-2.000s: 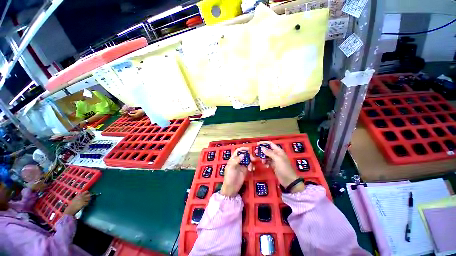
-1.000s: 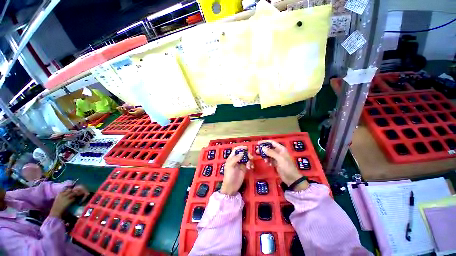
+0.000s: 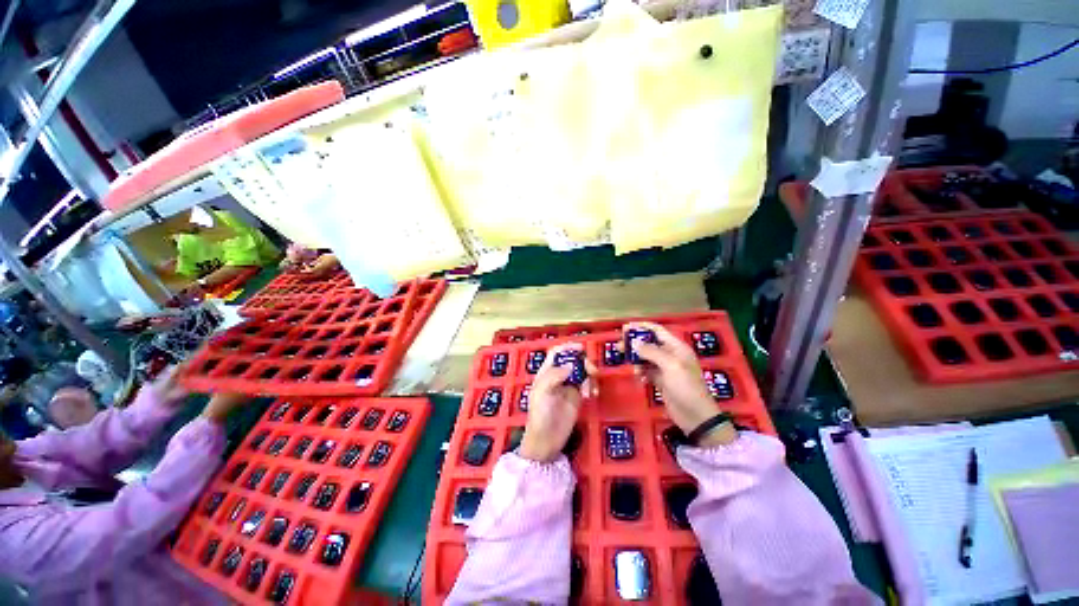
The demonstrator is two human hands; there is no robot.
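A red turnover tray with square pockets lies in front of me, many pockets holding small dark smartwatch units. My left hand holds one smartwatch unit between thumb and fingers above the upper part of the tray. My right hand holds another smartwatch unit, slightly higher and to the right. Both held screens face me and show small light marks. In the tray, one unit shows icons and one has a bright, pale screen. My hands hide some pockets.
A metal upright stands right of the tray. Beyond it is another filled red tray. Papers with a black pen lie at lower right. Yellow sheets hang ahead. At left, a person in pink sleeves reaches to a raised red tray.
My right hand has moved slightly up and right with its unit, away from the left hand. At left, a filled tray appeared on the bench, and the other person now has hands at another tray above it.
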